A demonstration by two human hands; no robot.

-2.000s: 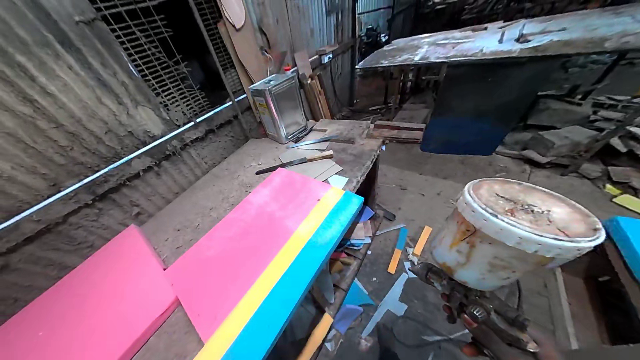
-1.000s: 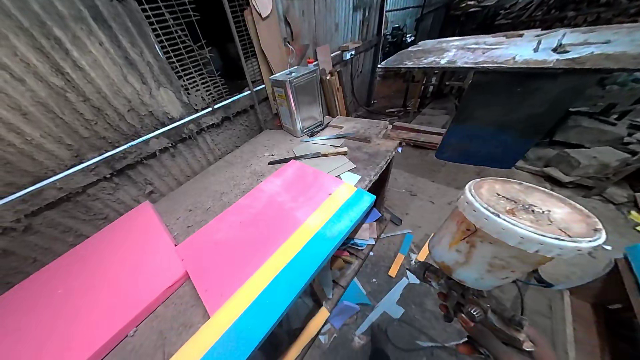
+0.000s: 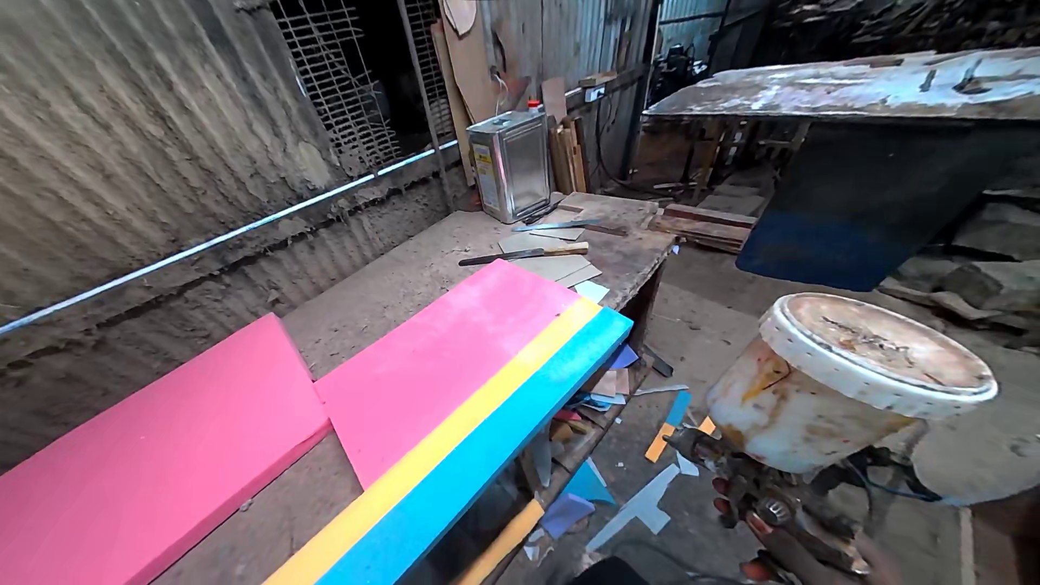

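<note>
My right hand [image 3: 768, 540], at the lower right, is closed on a spray gun [image 3: 764, 496] with a stained white plastic cup and lid [image 3: 861, 374] on top. The gun's nozzle points left, toward the bench. Left of it, a flat foam panel with pink [image 3: 455, 349], yellow [image 3: 479, 406] and blue [image 3: 504, 422] strips lies along the edge of the workbench [image 3: 390, 268]. A thick pink foam block [image 3: 179, 447] lies beside it at the left, touching or nearly touching its corner. My left hand is out of view.
A metal can [image 3: 512, 166] stands at the bench's far end, near a wooden-handled knife [image 3: 528, 253] and a blade [image 3: 556, 225]. Foam offcuts [image 3: 638, 508] litter the floor. A corrugated metal wall [image 3: 146, 130] runs along the left. Another table [image 3: 853, 85] stands at the back right.
The view has shifted slightly to the left. My right hand holds the spray gun in every frame, at the lower right. The foam pieces lie as before on the bench.
</note>
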